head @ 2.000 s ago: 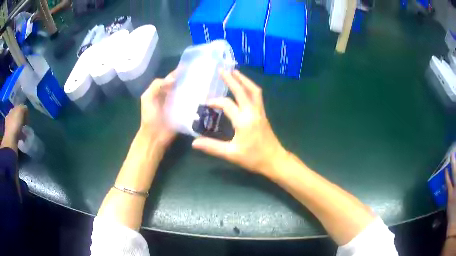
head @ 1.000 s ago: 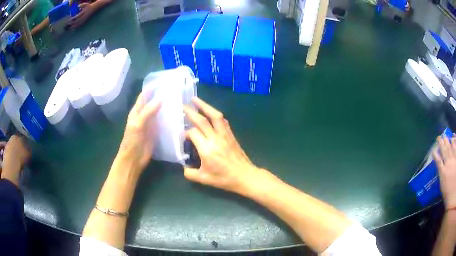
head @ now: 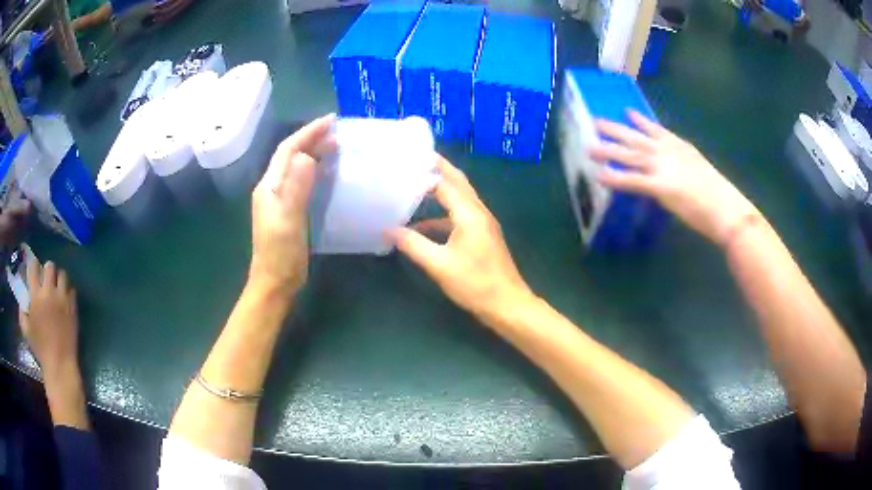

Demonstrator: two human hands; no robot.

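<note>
A frosted translucent tank [head: 368, 191] is held up over the green table [head: 516, 373] in front of me, blurred. My left hand [head: 287, 206] grips its left side, with the fingers at the upper left edge. My right hand [head: 468, 244] holds its right side, with the thumb at the lower right edge. The black module is not visible now; the tank's wall or my hand hides it.
Several white-lidded units [head: 229, 115] stand at left. Three blue cartons [head: 440, 81] stand at the far middle. Another person's hand [head: 660, 167] is on a blue carton [head: 621, 215] at right. An open carton [head: 62, 187] and another hand [head: 50, 311] are at far left.
The tank has turned in my hands and the black module has gone out of sight. Another person's arm has come in from the right with a blue carton. The view has shifted.
</note>
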